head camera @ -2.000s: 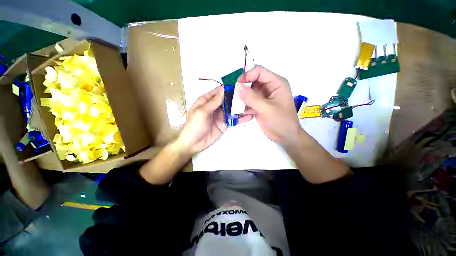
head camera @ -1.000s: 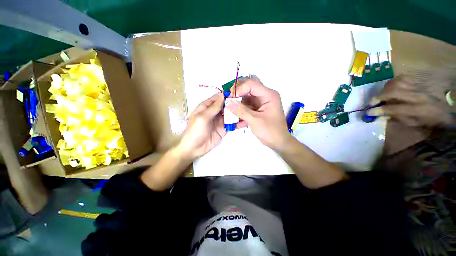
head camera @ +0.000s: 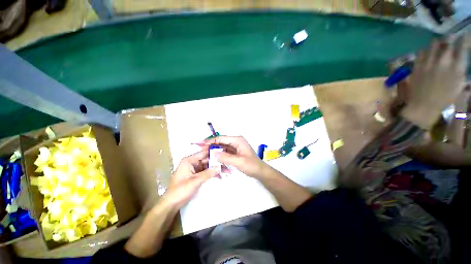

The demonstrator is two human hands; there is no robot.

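Observation:
A blue battery cell [head camera: 211,149] with a white patch [head camera: 215,158] is held between my two hands above the white work sheet [head camera: 206,211]. My left hand [head camera: 188,175] grips it from the left. My right hand [head camera: 235,154] grips it from the right, with the thumb by the patch. A bit of green board [head camera: 212,136] and a dark lead wire [head camera: 210,126] show above my fingers. The fingers hide most of the cell.
Green boards [head camera: 289,139], amber strips [head camera: 272,154] and another blue cell [head camera: 262,150] lie right on the sheet. Boxes of yellow pieces [head camera: 75,188] and blue cells [head camera: 11,180] stand left. A white-patched pack [head camera: 299,37] is on the green conveyor [head camera: 217,51]. Another person's blurred hand [head camera: 436,82] is right, near a blue cell [head camera: 397,76].
The view has tilted up and turned, showing more conveyor. The other person's hand has gone from the sheet's right edge to the upper right. The blue cell there has left the sheet. My hands still hold their cell.

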